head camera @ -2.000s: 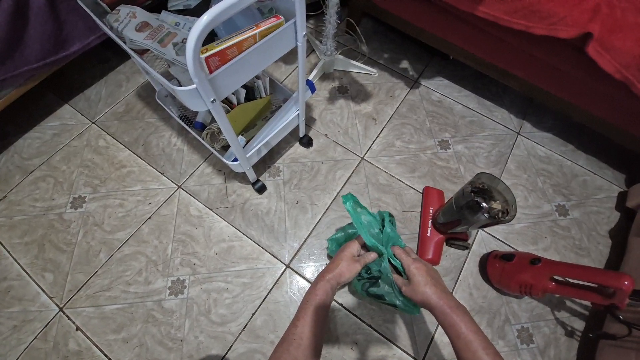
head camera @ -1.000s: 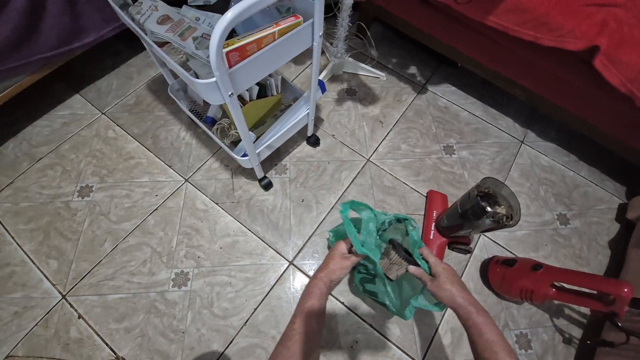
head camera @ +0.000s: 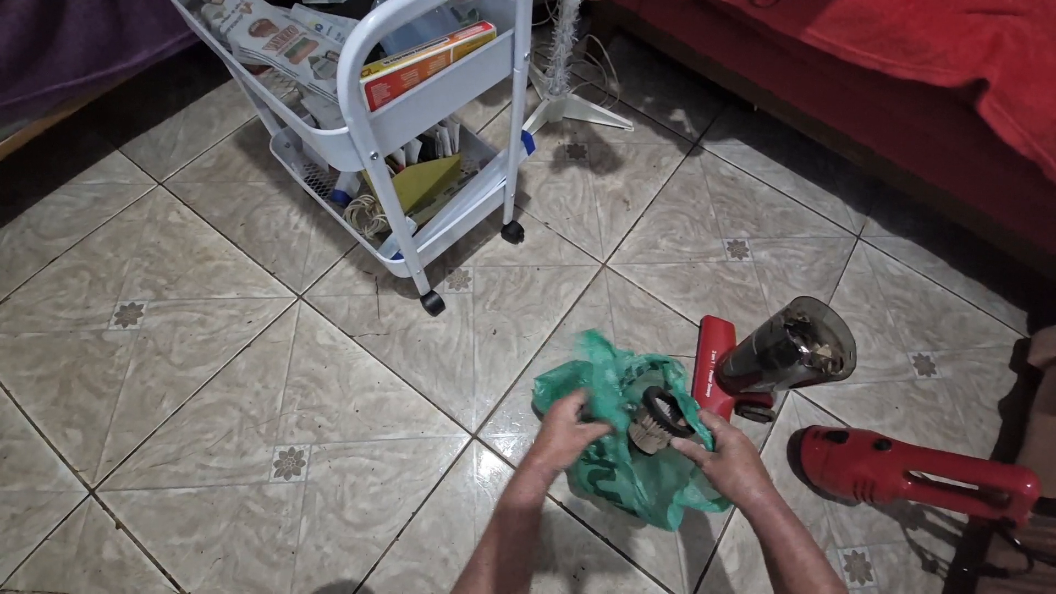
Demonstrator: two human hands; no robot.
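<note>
A green plastic bag (head camera: 610, 462) lies spread on the tiled floor, its mouth apart. Inside it rests a pleated cylindrical filter (head camera: 656, 425) with a black rim. My left hand (head camera: 569, 433) is at the bag's left side, thumb and fingers apart; whether it pinches the plastic is unclear. The bag's right edge is pinched in my right hand (head camera: 722, 454), close beside the filter. Just beyond stands a red vacuum floor head (head camera: 714, 363) with a clear dust cup (head camera: 755, 355) tilted on it, debris inside. A red handheld vacuum body (head camera: 899, 474) lies to the right.
A white wheeled cart (head camera: 437, 103) holding papers and boxes stands at the upper middle. Behind it is a white stand base (head camera: 569, 111) with a cable. Red fabric (head camera: 891, 49) drapes furniture at upper right; purple fabric (head camera: 74, 58) hangs at upper left.
The bag was bunched between my hands two seconds ago; it is now spread, with the filter showing. Since one second ago my left hand has shifted from the bag's lower left toward its upper left side.
</note>
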